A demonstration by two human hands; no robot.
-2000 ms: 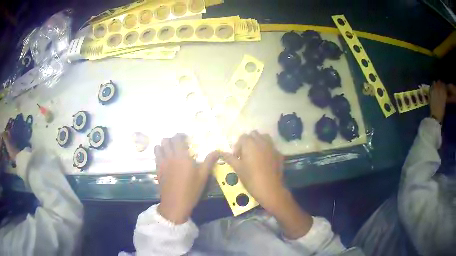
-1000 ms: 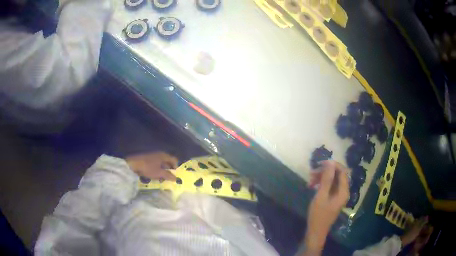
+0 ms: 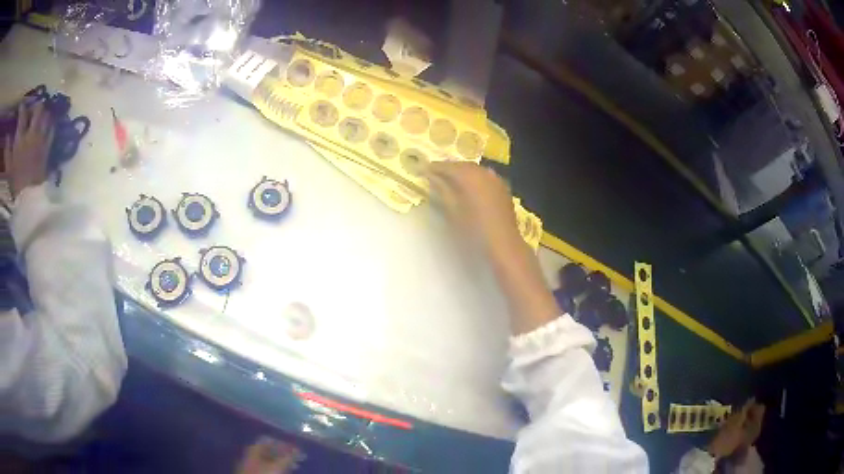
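Observation:
My right hand (image 3: 472, 199) is blurred and reaches over the right part of the yellow sticker sheet stack (image 3: 386, 109) at the far side of the mat. Its fingertips are at the sheets' near edge; whether they grip one I cannot tell. My left hand (image 3: 268, 455) is small, blurred and cut off by the bottom edge, below the table edge; what it holds cannot be seen. Several ringed housings (image 3: 221, 267) with pale rings lie on the left of the white mat. Bare black housings (image 3: 592, 296) lie at the right, partly hidden by my right arm.
A pale disc (image 3: 299, 320) lies near the mat's front. A red stick (image 3: 356, 408) lies along the table edge. A waste strip (image 3: 646, 343) lies at right. A clear bag (image 3: 199, 42) is far left. Neighbours' hands work at left (image 3: 31, 148) and right (image 3: 736, 430).
The view has turned. My right hand has left the black housings and moved to the sticker stack. My left hand is now mostly out of view, and the yellow strips by it no longer show.

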